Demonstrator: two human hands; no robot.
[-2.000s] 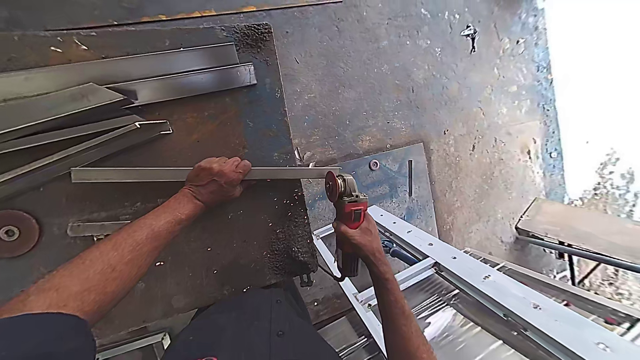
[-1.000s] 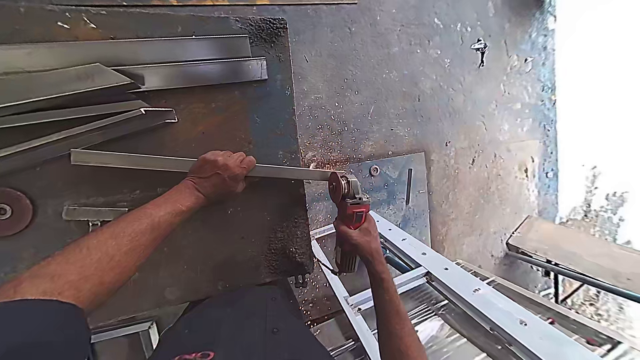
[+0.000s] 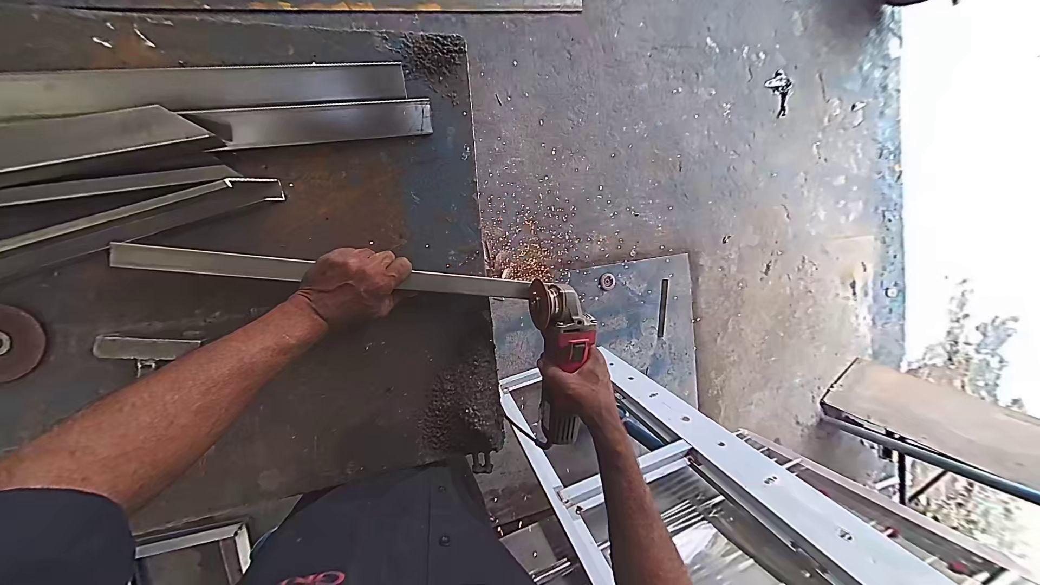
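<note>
My left hand (image 3: pixel 355 283) is closed around the middle of a narrow metal bar (image 3: pixel 207 262), whose right end juts past the edge of the dark steel table (image 3: pixel 325 390). In my right hand (image 3: pixel 578 386) is a red and grey angle grinder (image 3: pixel 573 341). Its disc (image 3: pixel 538 304) meets the bar's right end, and orange sparks (image 3: pixel 528 262) spray up and away from there. The bar tilts slightly down toward the grinder.
Several metal channels (image 3: pixel 317 122) lie at the table's upper left. A round abrasive disc (image 3: pixel 18 343) and a short metal piece (image 3: pixel 146 348) are nearer me. A white metal ladder (image 3: pixel 715 431) stands at lower right, beside a flat plate (image 3: pixel 642 309) on the floor. Further right is a bench (image 3: pixel 934 414).
Sparks have grown from almost none to a wide spray at the grinder. The bar has gone from nearly level to tilted down on the right. Both hands keep their holds.
</note>
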